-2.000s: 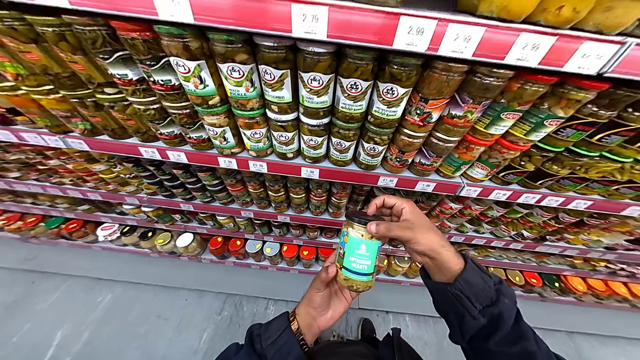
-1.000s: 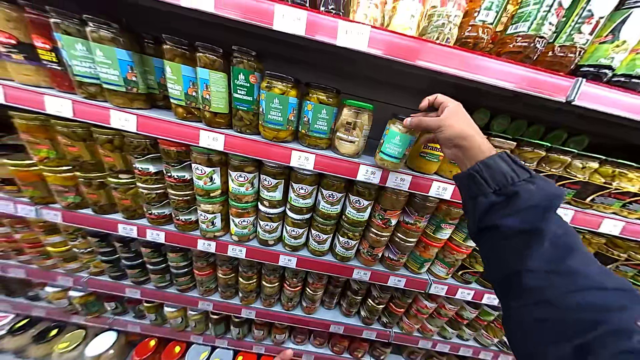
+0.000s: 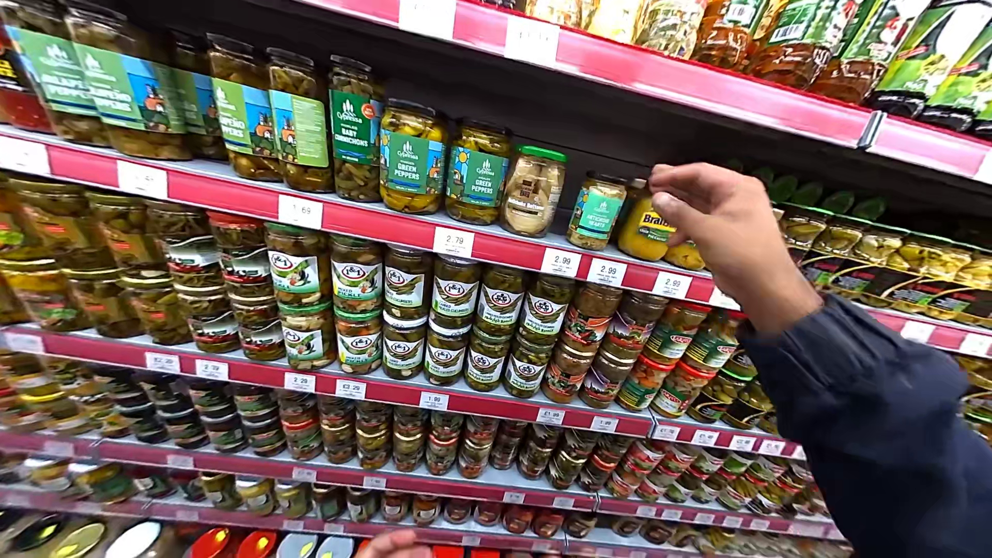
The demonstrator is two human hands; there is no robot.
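My right hand [image 3: 717, 225] is raised before the upper shelf, fingers loosely bent and holding nothing, in front of a yellow jar [image 3: 645, 226] with a green label. Just left of that jar, a small glass jar of artichoke hearts [image 3: 597, 213] with a teal label stands upright on the shelf. Farther left stands a green-lidded jar of pale pieces [image 3: 533, 192], beside jars of green peppers [image 3: 478, 172]. Only the fingertips of my left hand [image 3: 395, 545] show at the bottom edge; what it holds, if anything, is out of sight.
The pink-red shelf edge [image 3: 372, 232] carries price tags. Above runs another shelf edge [image 3: 682, 66] with bottles over it. Stacked pickle jars [image 3: 453, 298] fill the shelf below, and lower shelves hold more jars. A row of black-labelled jars [image 3: 891, 263] stands to the right.
The artichoke jar, held in both hands two seconds ago and under my right hand on the shelf one second ago, is let go. My right hand has moved off to its right.
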